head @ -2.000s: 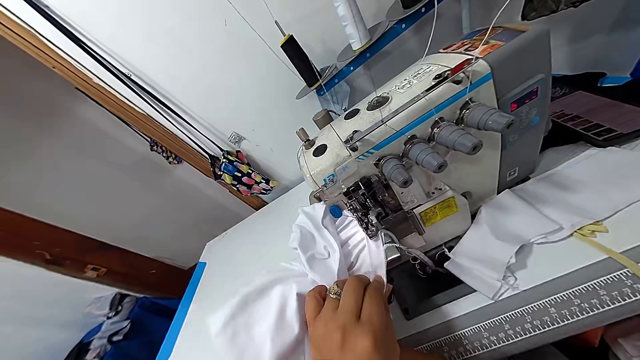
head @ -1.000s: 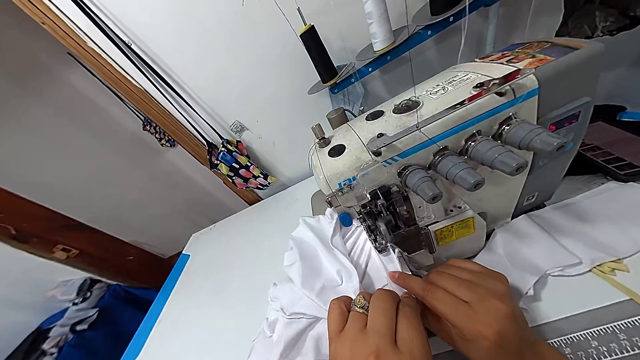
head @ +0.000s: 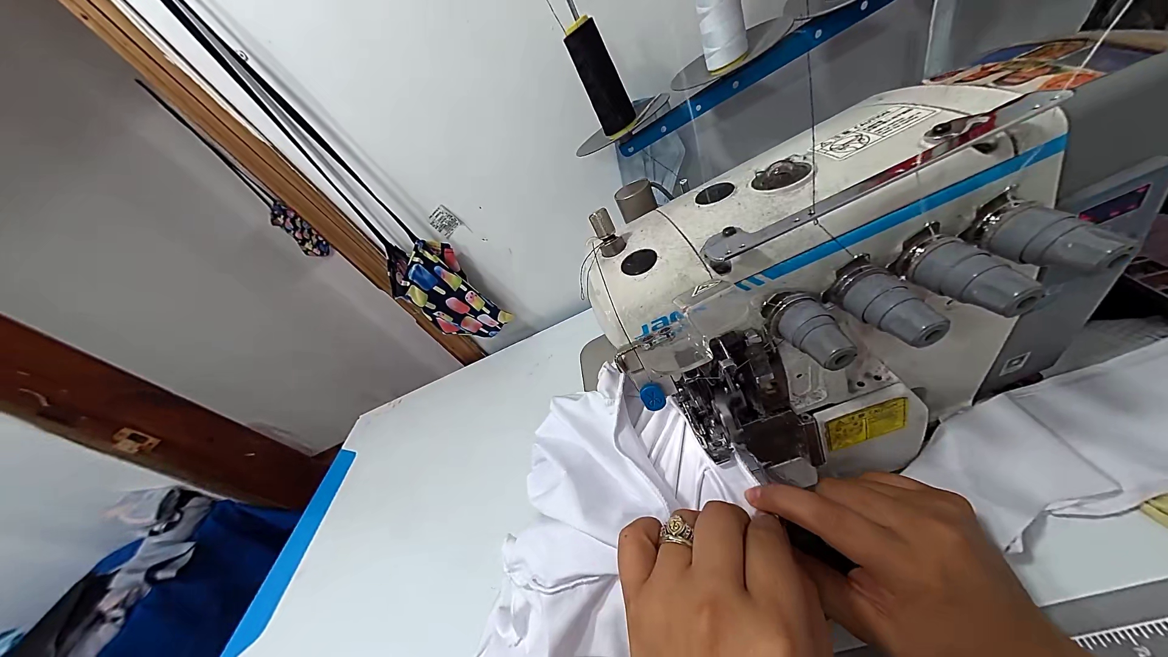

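White fabric (head: 593,456) lies gathered under the presser foot area of an overlock sewing machine (head: 821,201). My left hand (head: 721,575), with a ring on one finger, presses on the fabric just in front of the needle area, fingers curled over it. Close on its right, my right hand (head: 903,557) pinches the fabric edge near the foot, thumb and index finger at the seam. The fingertips of both hands are nearly touching. The fabric's edge under the foot is partly hidden by machine parts.
More white fabric (head: 1049,438) lies right of the machine, near a ruler (head: 1127,639) along the table edge. Thread cones, one black (head: 599,78) and one white (head: 723,36), stand behind. A patterned cloth pouch (head: 452,292) hangs on the left. Dark and blue cloth (head: 205,566) lies lower left.
My right hand, out of view two seconds ago, came in beside my left hand at the fabric edge. The view has moved closer to the machine.
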